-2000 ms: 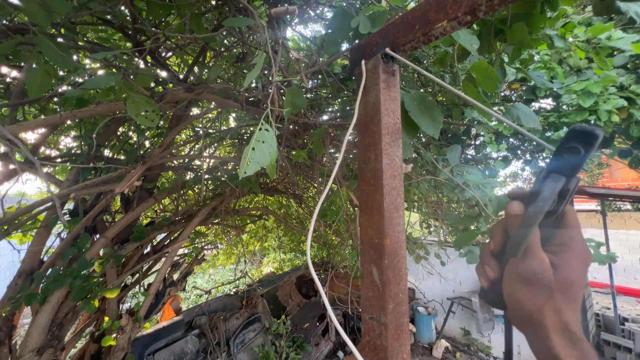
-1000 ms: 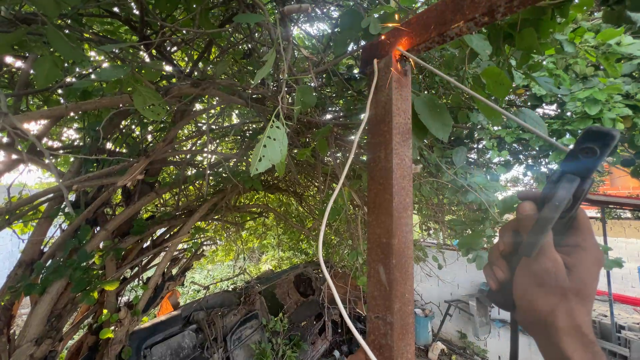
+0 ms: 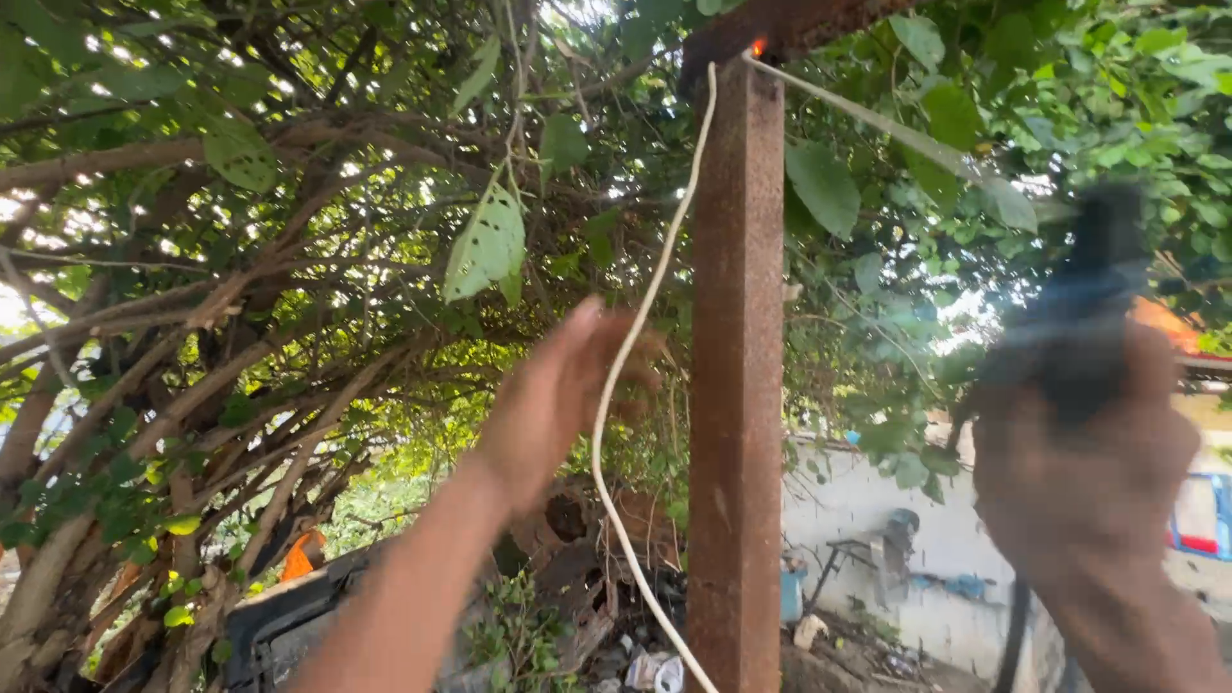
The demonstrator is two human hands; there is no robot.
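Note:
My right hand (image 3: 1083, 462), blurred, grips a black welding electrode holder (image 3: 1097, 289) at the right. A pale welding rod (image 3: 885, 125) runs from the holder side up to the joint where a rusty steel post (image 3: 736, 385) meets a rusty steel beam (image 3: 808, 24). A small spot there glows orange. Left of the post, my left hand (image 3: 587, 375) is raised with its fingers apart, just behind a white cable (image 3: 602, 433); whether it touches the cable I cannot tell. The cable hangs in a loose curve from near the post's top.
Leafy branches (image 3: 192, 318) fill the left and the top. Behind the post's foot lies a scrap heap (image 3: 568, 568) with a dark panel and an orange cloth (image 3: 302, 555). A whitish wall (image 3: 943, 577) stands at the right, with a blue container (image 3: 791, 594) near the post.
My left hand has come into view beside the post. Sparks flew at the joint one second ago; now only a small glow shows. My right hand still grips the holder.

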